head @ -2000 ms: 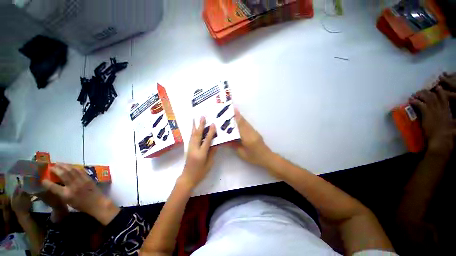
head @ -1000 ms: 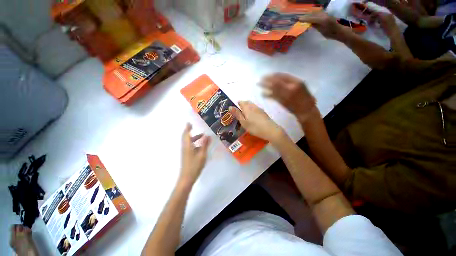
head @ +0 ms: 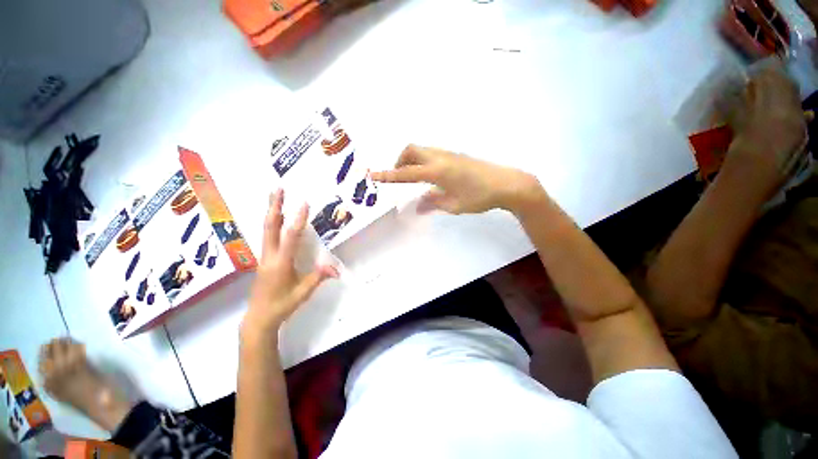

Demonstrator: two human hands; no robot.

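Note:
A retail box or carton lies in front of me, white printed face up, with a pale flap at its near end. I cannot tell how far it is opened out. My left hand is open at its lower left edge, fingers spread. My right hand is at its right edge, index finger stretched to the edge, not closed round it. Two made-up boxes lie side by side at left, white faces up, an orange side showing.
Loose black pieces lie far left, below a grey sack. Orange carton blanks are at the far edge. A neighbour's hand is at right near clear plastic; another's blurred hand is at lower left.
The view has turned back to the left. The orange, dark-fronted carton in my right hand is no longer seen; a white-faced one lies between my hands. The right neighbour's reaching hand has withdrawn.

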